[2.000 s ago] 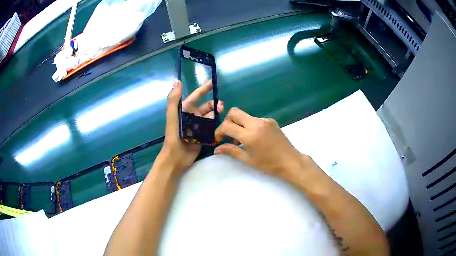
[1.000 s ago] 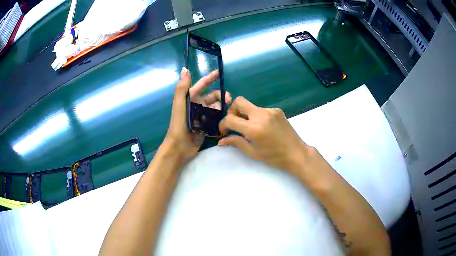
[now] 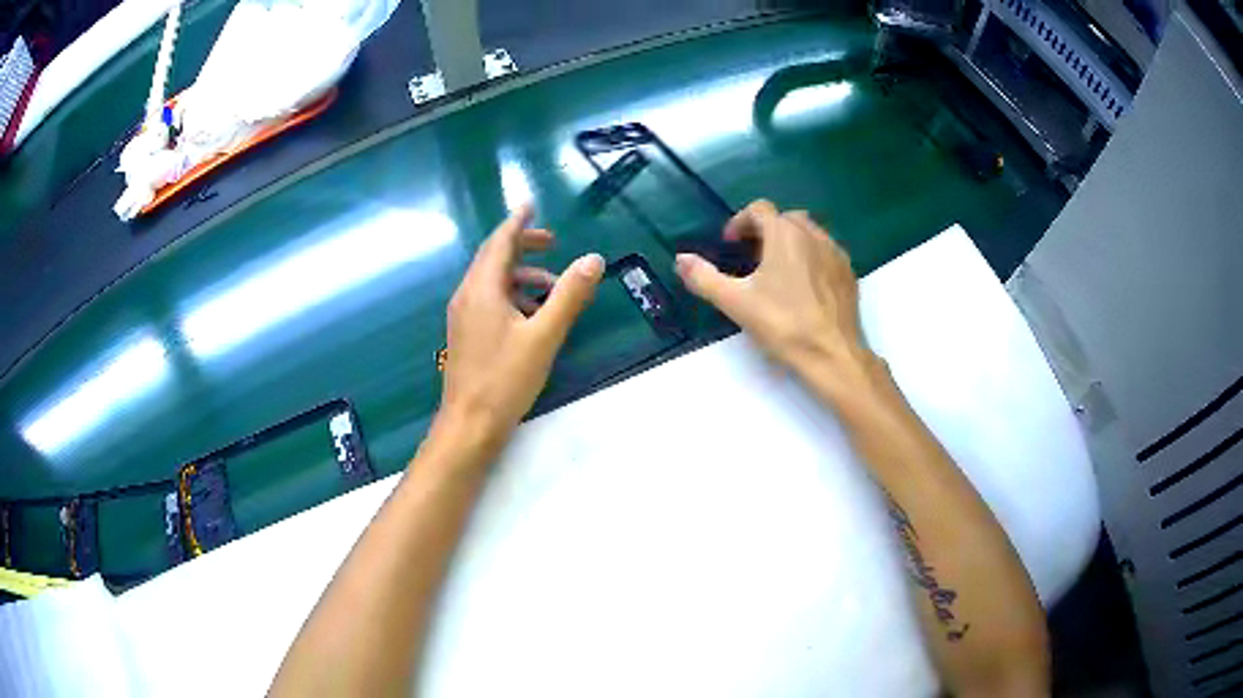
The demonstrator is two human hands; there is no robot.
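Note:
A black phone frame (image 3: 688,175) lies at a slant over the green belt, blurred, its window end away from me. My right hand (image 3: 784,280) has thumb and fingers at the two sides of its dark near end; the contact is partly hidden. My left hand (image 3: 511,327) is empty, fingers and thumb apart. It is over a second phone frame (image 3: 652,297) on the belt near the white padding. This one shows a silver-white patch at its right end and a small orange spot left of my hand; my hand hides its middle.
More phone frames (image 3: 348,443) lie in a row at the lower left of the green belt (image 3: 300,327). White padding (image 3: 654,545) runs along the near edge. A grey post, a plastic bag on an orange tray (image 3: 239,150) and a grey-white machine (image 3: 1145,314) stand around.
The frame that my left hand held up is no longer in it. My left hand has opened. My right hand has moved right and away from me, to a frame over the belt. A frame now lies below my left hand.

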